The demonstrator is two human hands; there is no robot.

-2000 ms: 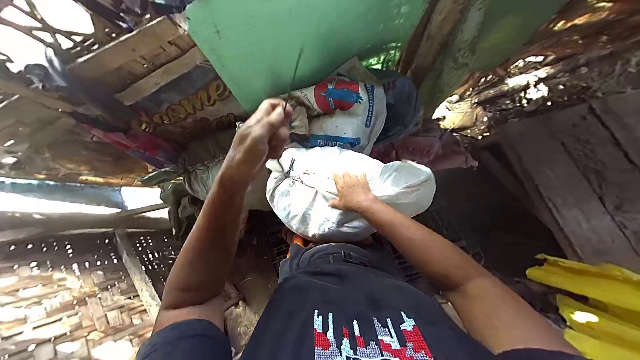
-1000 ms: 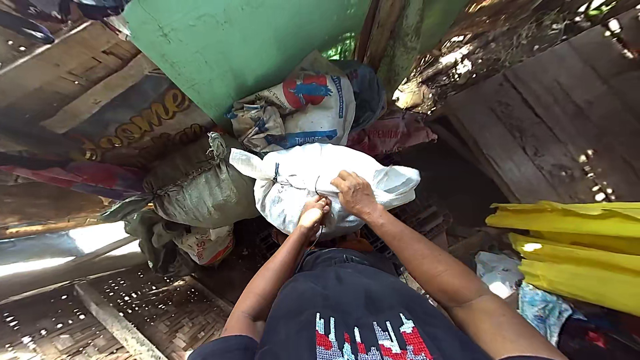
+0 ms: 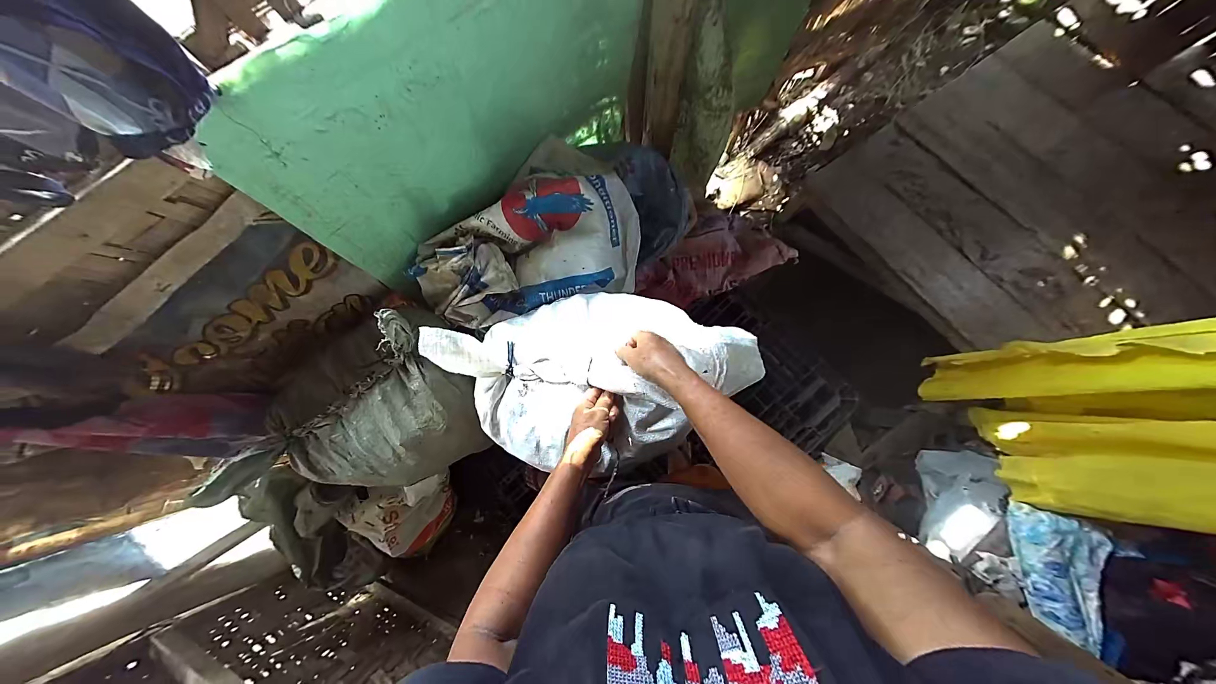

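Observation:
A full white woven sack (image 3: 541,332) lies in front of my body, its gathered edge running along the top. Dark cord (image 3: 510,359) is tied round its left end, beside a twisted tail of cloth. My left hand (image 3: 594,418) is at the near side of the seam, fingers pinched on a thin dark cord that trails below it. My right hand (image 3: 654,356) is closed at the seam, a little farther up and right; whether it grips the sack's edge or the cord is hidden.
Behind lie a printed feed sack (image 3: 579,237) and a red sack (image 3: 712,256), below a green panel (image 3: 427,123). A grey tied sack (image 3: 399,418) is at left. Black plastic crates (image 3: 798,389) show beneath. Yellow sheeting (image 3: 1121,380) hangs at right; wooden boards (image 3: 1026,171) stand upper right.
My left hand, raised above the sack's left side two seconds ago, is now down at its seam. My right hand has shifted from the sack's surface to the seam and closed.

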